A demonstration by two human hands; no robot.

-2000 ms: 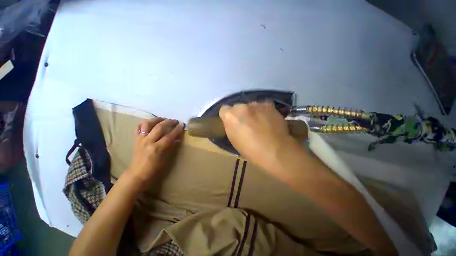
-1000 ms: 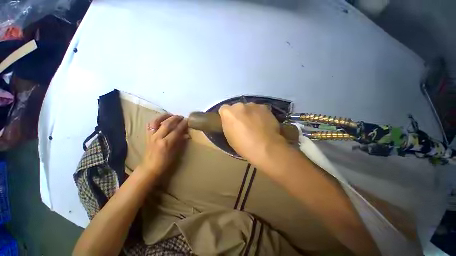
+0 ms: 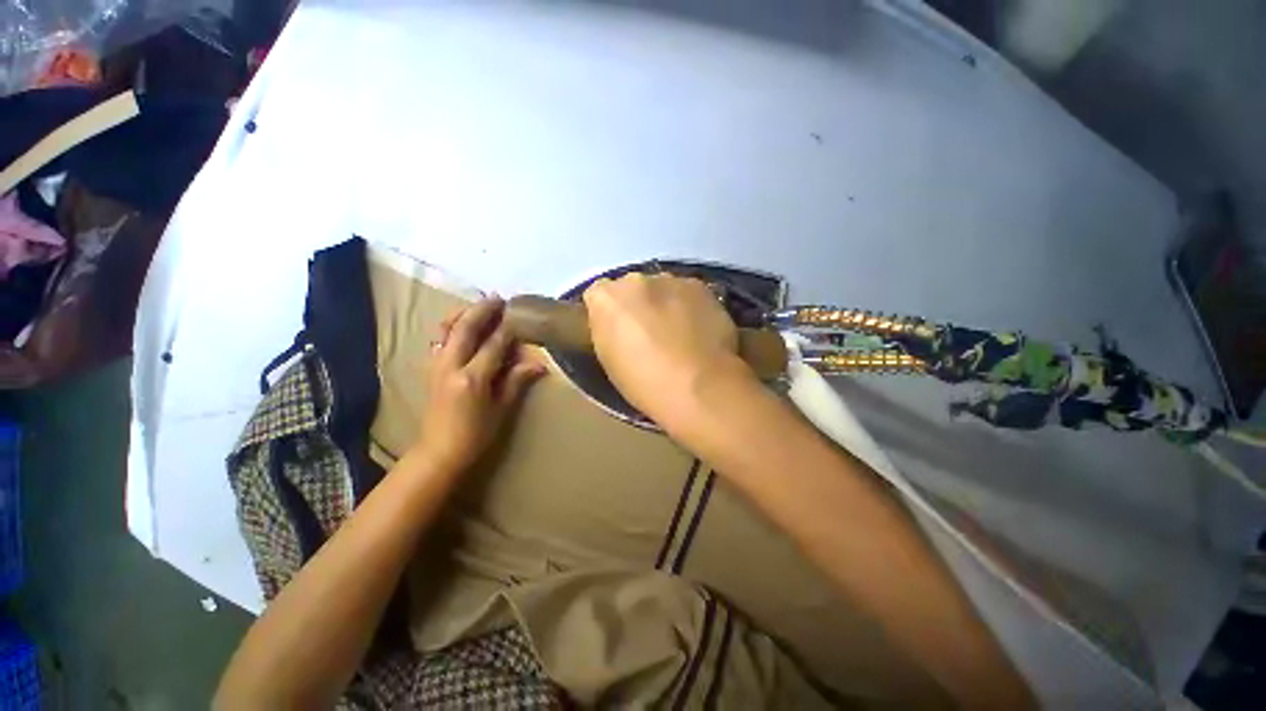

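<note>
A tan garment (image 3: 583, 479) lies bunched towards me, crossed by paired dark stripes, with a black band (image 3: 343, 347) at its left end and checked fabric (image 3: 285, 458) below that. My right hand (image 3: 667, 333) is closed around the brown handle of the steam iron (image 3: 611, 375), whose dark pointed body rests over the garment's upper edge. My left hand (image 3: 479, 368) lies on the cloth just left of the handle, fingers bent at the edge; whether it pinches the cloth is unclear. A thin white edging (image 3: 433, 274) shows left of my fingers. The cloth under the iron is hidden.
The pale pressing table (image 3: 458, 125) surrounds the work. Gold spring coils (image 3: 868, 322) and a camouflage-wrapped hose (image 3: 1055, 382) run right from the iron. Plastic bags and scraps lie at the upper left, with a pale strip (image 3: 70, 139). A blue crate (image 3: 14, 556) stands at the left edge.
The view has shifted, so the garment's left end appears further right. The iron has moved left along the edge, closer to the black band. My left hand's fingers have spread slightly beside the handle.
</note>
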